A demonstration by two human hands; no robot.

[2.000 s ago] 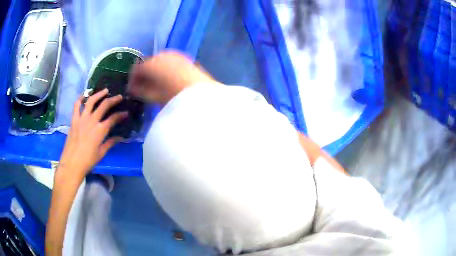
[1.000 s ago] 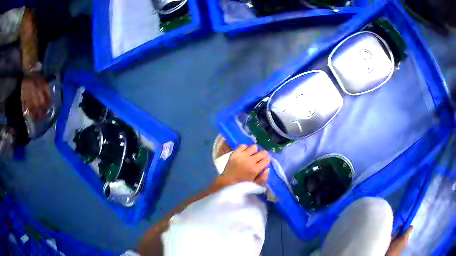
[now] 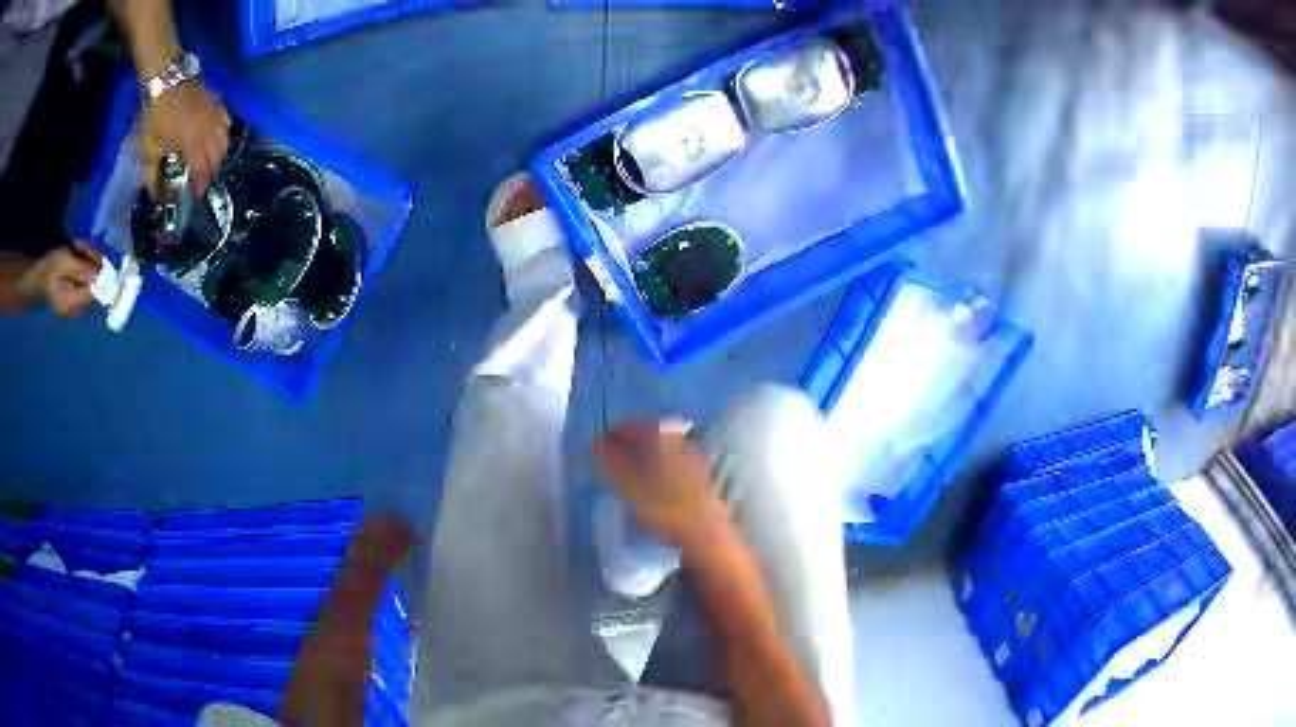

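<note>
A blue crate (image 3: 810, 315) lies on the floor ahead. Along its far side, two silver covers (image 3: 692, 139) sit with dark green parts at the ends of their row. A green housing (image 3: 688, 270) with a dark middle lies at the crate's near left corner. My right hand (image 3: 654, 469) is blurred between my knees, away from the crate; whether it holds anything cannot be told. My left hand (image 3: 381, 540) is blurred beside my left leg, and its fingers are unclear.
Another person's hands (image 3: 185, 135) are over a crate (image 3: 391, 227) of green housings at the left. Stacked blue crates stand at lower left (image 3: 242, 611) and lower right (image 3: 1094, 568). A crate with a whitish liner (image 3: 910, 384) lies right of my knee. My slippered foot (image 3: 516, 206) is beside the crate.
The view has pulled back and shows more floor. My hand has left the front crate's edge and both hands are now near my legs. The neighbour's hand has moved over the left crate.
</note>
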